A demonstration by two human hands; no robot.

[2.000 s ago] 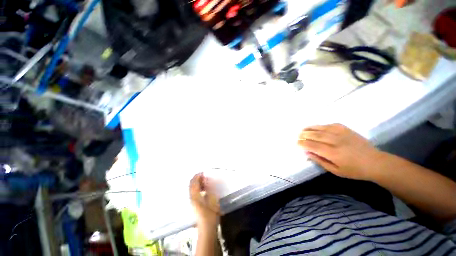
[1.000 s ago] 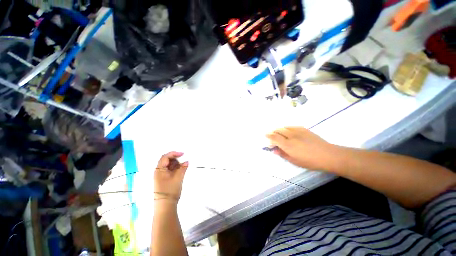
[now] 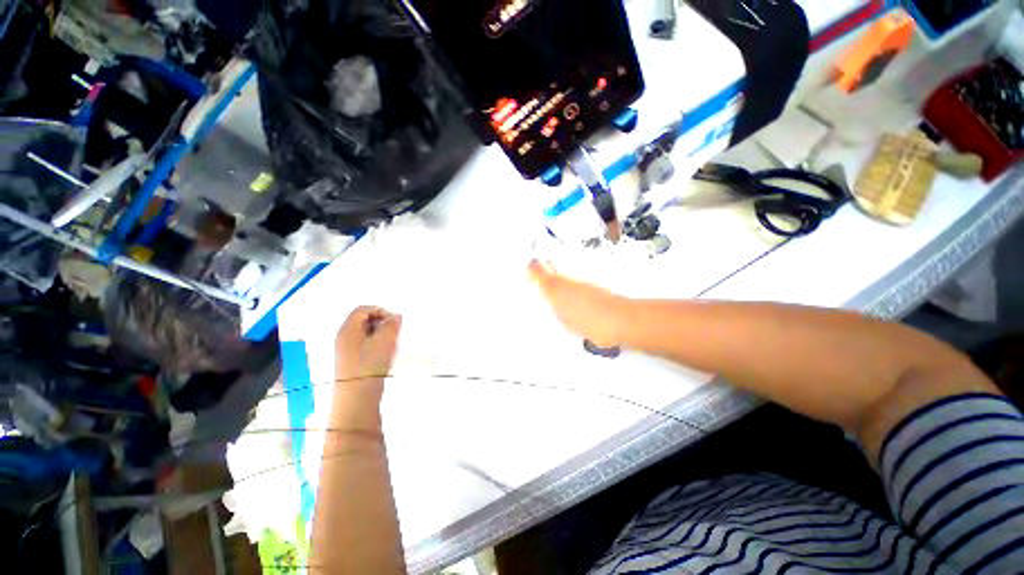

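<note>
My right hand (image 3: pixel 578 306) lies on the white table, its fingertips just left of and below the presser foot and needle area (image 3: pixel 640 230). Whether it holds cloth cannot be told, as the table around it is washed out to white. My left hand (image 3: pixel 368 337) is at the left part of the table with its fingers curled; what is in it, if anything, cannot be made out. No fabric edge shows clearly. A small dark spot shows on the table under my right wrist.
A smartphone (image 3: pixel 550 84) in a clamp covers part of the machine head. Black scissors (image 3: pixel 786 200), a tan bundle (image 3: pixel 896 178), an orange tool (image 3: pixel 876 53) and a red parts box (image 3: pixel 988 112) lie right. A black plastic bag (image 3: pixel 359 124) is behind left. Blue tape (image 3: pixel 298 393) marks the left side.
My right hand has moved left and forward, up to the needle area. My left hand has moved away from the front edge, forward and left. The view has shifted, showing more of the phone.
</note>
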